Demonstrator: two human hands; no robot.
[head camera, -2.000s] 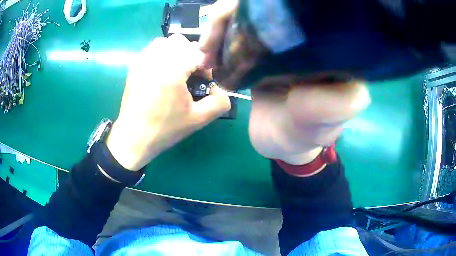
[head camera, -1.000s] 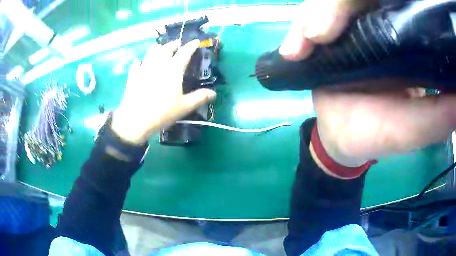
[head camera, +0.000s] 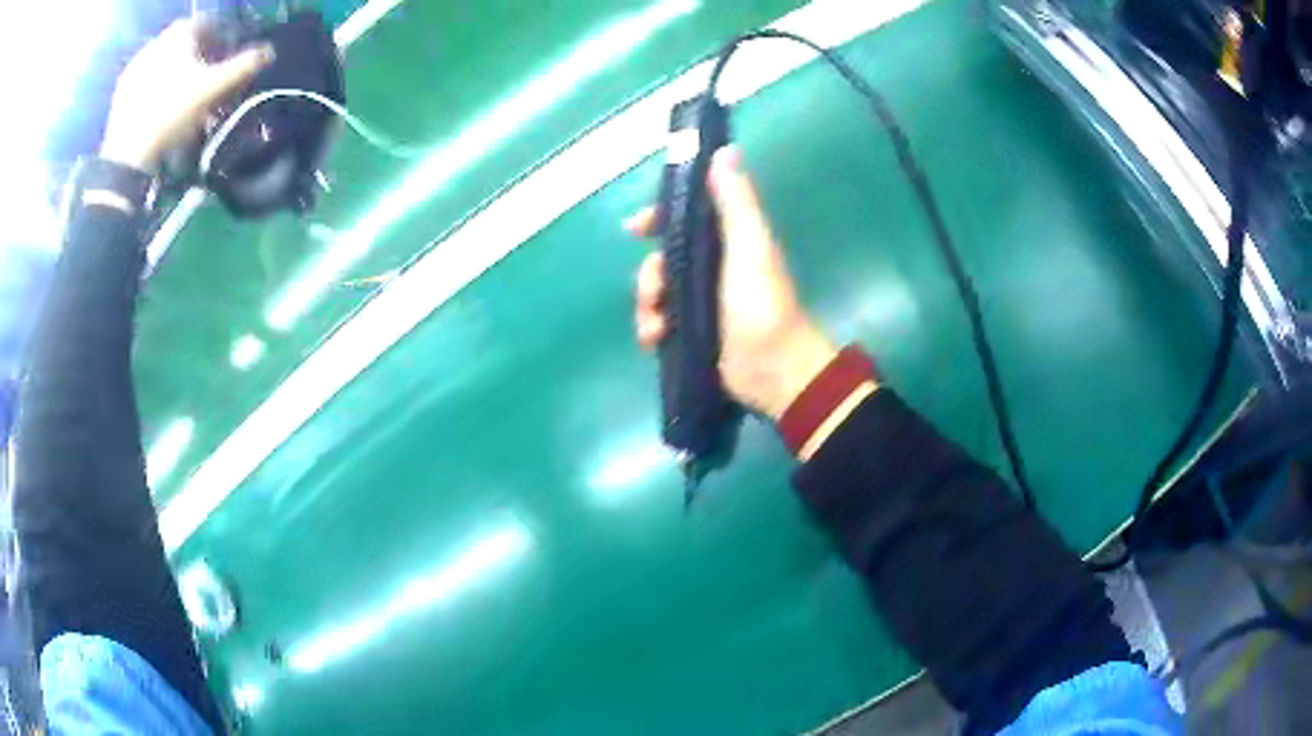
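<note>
My right hand (head camera: 755, 295) is closed around the electric screwdriver (head camera: 691, 273), a long black cylinder with a pale label near its top. Its thin bit points down toward the green bench. My left hand (head camera: 180, 94) is at the upper left on the black optical module (head camera: 281, 122), which lies beyond the white edge strip. My left thumb lies over the module; the other fingers are partly hidden. A white cable (head camera: 360, 132) trails from the module to the right.
The white edge strip (head camera: 475, 247) crosses the green surface diagonally. A white ring (head camera: 209, 597) lies at the lower left, beside small dark screws (head camera: 274, 654). The black power cord (head camera: 943, 230) loops to the right, near a metal-framed rack (head camera: 1151, 158).
The view has turned. My left hand and the module have moved away beyond the white strip. My right hand now holds the screwdriver with its bit pointing down.
</note>
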